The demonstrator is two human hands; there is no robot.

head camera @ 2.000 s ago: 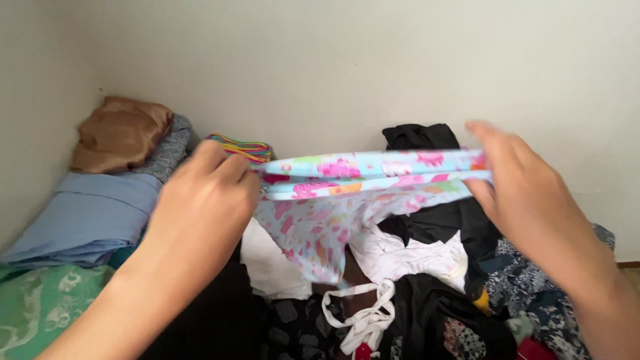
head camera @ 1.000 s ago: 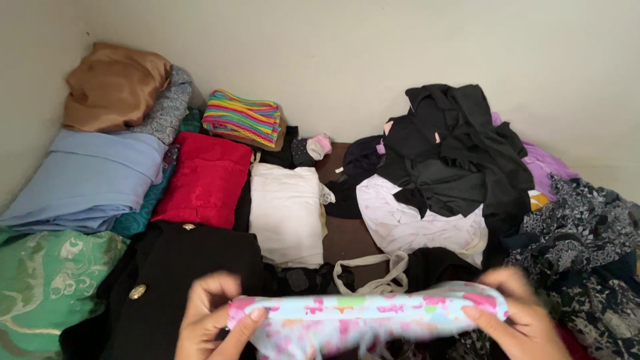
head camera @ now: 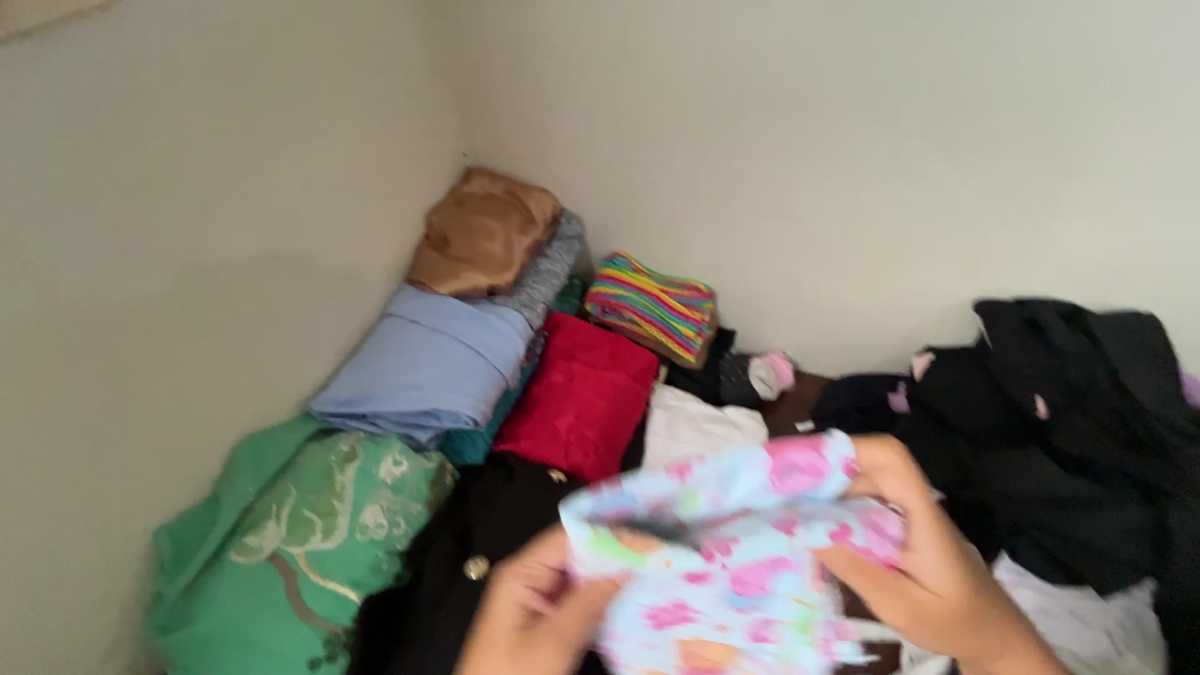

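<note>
A light blue cloth garment with a pink floral print (head camera: 731, 572) is held up between my two hands at the lower middle, slightly blurred. My left hand (head camera: 548, 605) pinches its left edge, thumb in front. With thumb and fingers, my right hand (head camera: 923, 553) grips the right edge, where the cloth is folded over. The upper edge gapes, showing a dark opening. Behind the garment lies a folded white cloth (head camera: 698, 427), partly covered by it. The garment's lower part runs out of view.
Folded red (head camera: 586, 398), light blue (head camera: 427, 361), brown satin (head camera: 487, 230) and striped multicolour cloths (head camera: 653, 305) lie by the wall corner. A green printed cloth (head camera: 291, 553) and a black garment with gold buttons (head camera: 441, 562) are nearer. Black clothes (head camera: 1050, 450) are heaped at right.
The floral garment was stretched wide between my hands; now they are closer together and its top edge is bunched and folded. The view has swung left.
</note>
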